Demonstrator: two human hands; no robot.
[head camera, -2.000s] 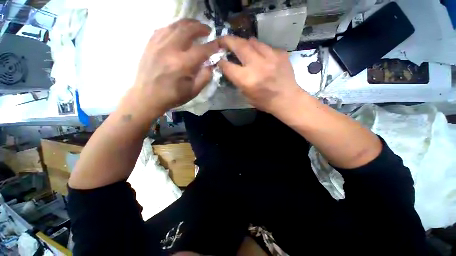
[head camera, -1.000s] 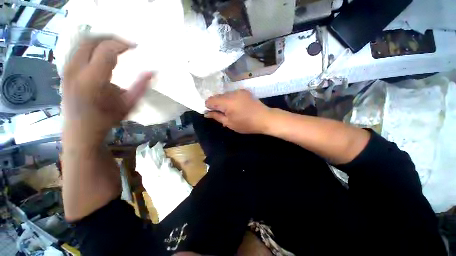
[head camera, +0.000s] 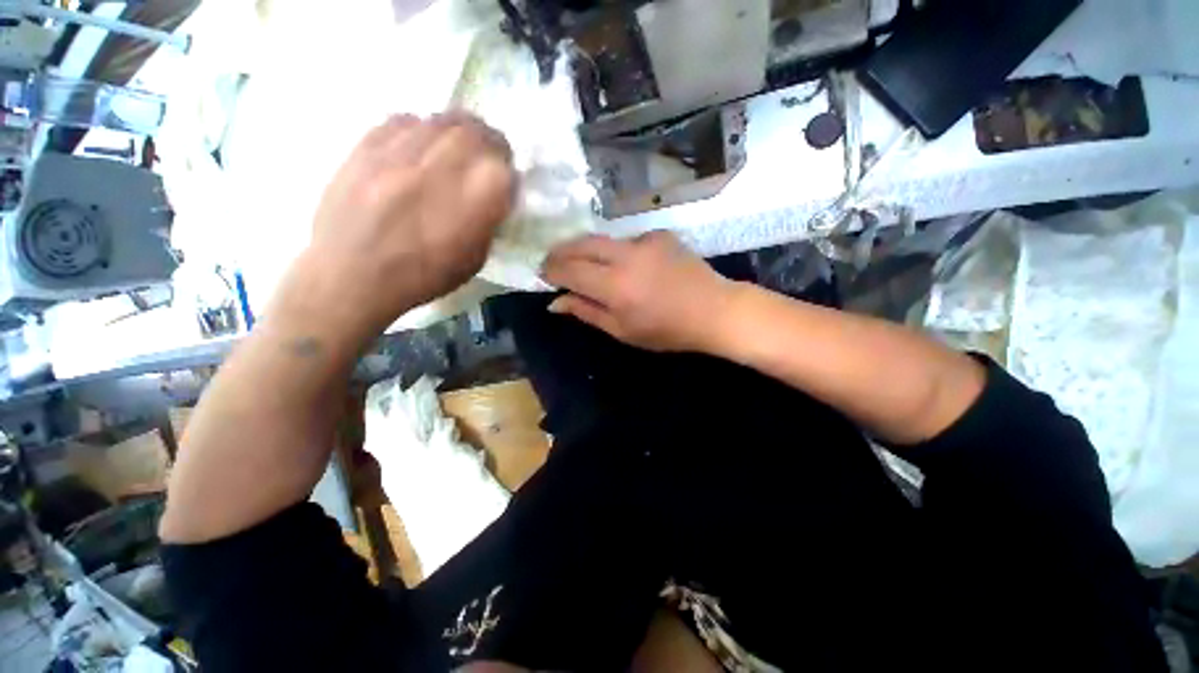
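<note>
A large white garment piece (head camera: 276, 92), strongly overexposed, lies over the table at the left. A textured, cream-white lace part (head camera: 539, 125) runs down its right side, left of the machine. My left hand (head camera: 414, 210) is on the fabric with fingers curled; it seems to pinch the cloth, though the fingertips are hidden. My right hand (head camera: 638, 289) pinches the lower edge of the lace part at the table's front edge. The machine's metal plate (head camera: 664, 164) shows right of the fabric, with its dark open part uncovered.
A black smartphone (head camera: 966, 53) lies at the upper right, beside a dark rectangular cutout (head camera: 1062, 115). A grey motor (head camera: 86, 237) stands at the left. White pieces hang at the lower right (head camera: 1098, 355) and in a wooden box area (head camera: 427, 460) below the table.
The hands have parted from the needle area. My left hand swung out left, then came back onto the fabric. The cloth shifted, and the lace part now lies flatter beside the machine.
</note>
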